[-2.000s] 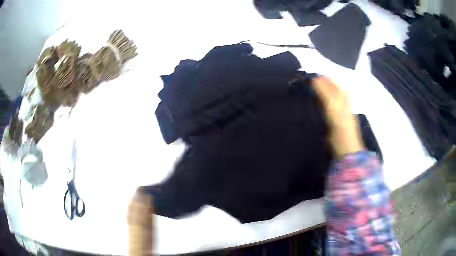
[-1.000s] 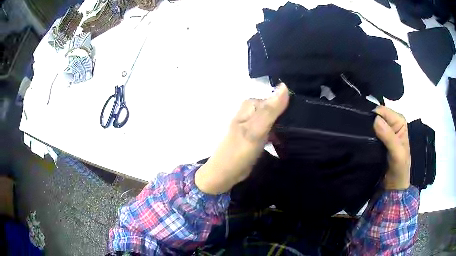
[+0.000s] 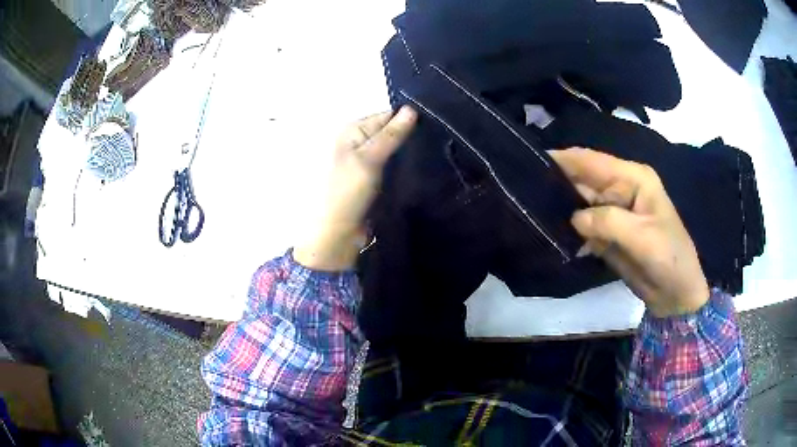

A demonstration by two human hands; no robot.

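Note:
A black garment piece is stretched slantwise between my hands, its band edged by two pale lines. My left hand grips its upper left end between thumb and fingers. My right hand grips its lower right end; a tiny pale chip shows at the fingertips. The rest of the piece hangs down at the left over the table edge towards my lap. A stack of black cut pieces lies behind it. More black cloth lies at the right, partly behind my right hand.
Shears with dark handles lie on the white table at the left. Brown bundles and a grey-white bundle lie at the upper left. A dark panel is at the top right. The speckled floor shows below the table edge.
The band has turned from nearly level to a steep slant. My left hand has moved up and left with its end; my right hand has shifted slightly left. The view has shifted too.

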